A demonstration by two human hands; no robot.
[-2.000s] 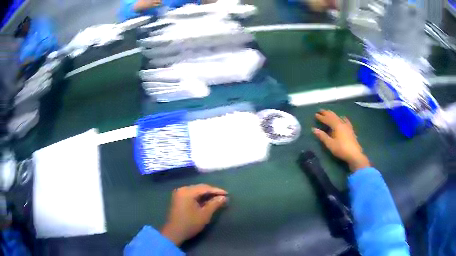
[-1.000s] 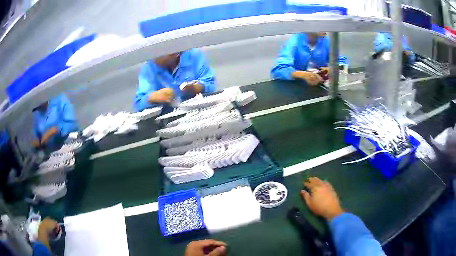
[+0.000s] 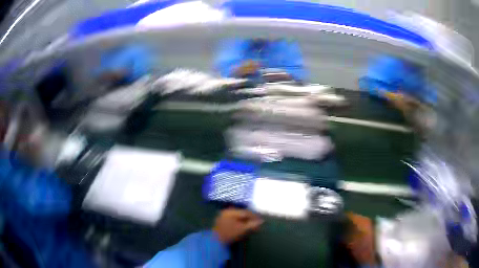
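The view is strongly blurred. My left hand [image 3: 236, 225] is at the lower middle, just below the blue parts bin [image 3: 231, 183], with its fingers drawn together. Whether it pinches anything small cannot be seen. My right hand [image 3: 361, 235] is at the lower right, below the screw dish [image 3: 325, 200]. A large white blurred object [image 3: 412, 241] is right beside it; whether the hand touches or holds it is unclear. The white parts bin [image 3: 281, 197] stands between the blue bin and the dish.
A white sheet [image 3: 134, 183] lies at left, beside a person in a blue sleeve [image 3: 31, 204]. Stacked white arms [image 3: 281, 131] fill the crate behind the bins. A blue box with white strands [image 3: 446, 193] is at far right. Other people sit across the line.
The view has swung left, so the bins and sheet appear further right. A white object now shows beside my right hand. The person at left appears larger. More of my left forearm shows.
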